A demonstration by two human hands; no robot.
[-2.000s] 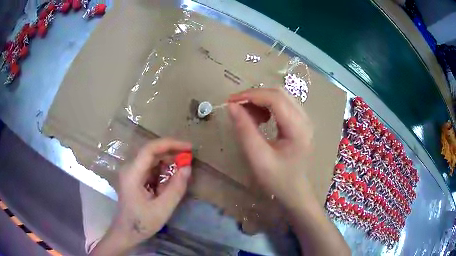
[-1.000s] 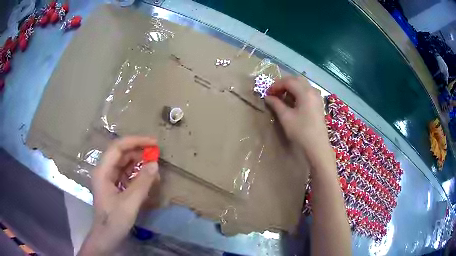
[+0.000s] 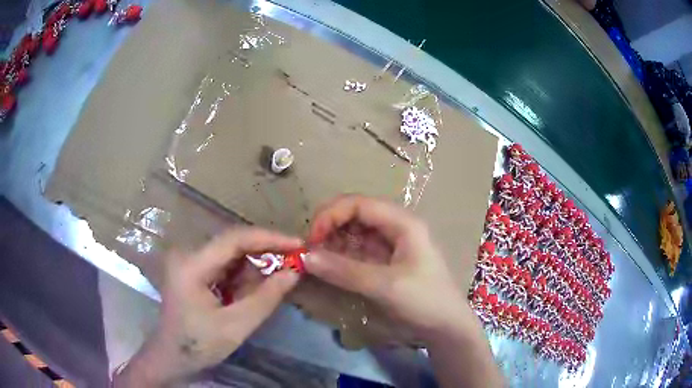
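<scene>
My left hand [image 3: 235,284] holds a figurine [image 3: 279,262] with a red head and a white patterned body, between thumb and fingertips. Another bit of red shows inside that hand. My right hand [image 3: 372,258] has its thumb and fingertips closed on the red end of the same figurine; whether a small white part is between them cannot be told. The small glue pot [image 3: 281,160] stands on the cardboard [image 3: 243,136] beyond my hands, by a dark smudge. A pile of small white parts [image 3: 418,126] lies at the cardboard's far right.
Rows of red-topped figurines [image 3: 539,258] stand on the metal bench at right. Loose figurines [image 3: 49,38] lie at upper left. A few white parts [image 3: 353,86] and thin sticks [image 3: 399,70] lie near the far edge. A green conveyor belt [image 3: 455,61] runs behind, with an orange item [image 3: 670,236].
My right hand has moved from the glue pot to the white pile, then back to my left hand. The figurine is now turned with its body pointing left. The view has shifted slightly.
</scene>
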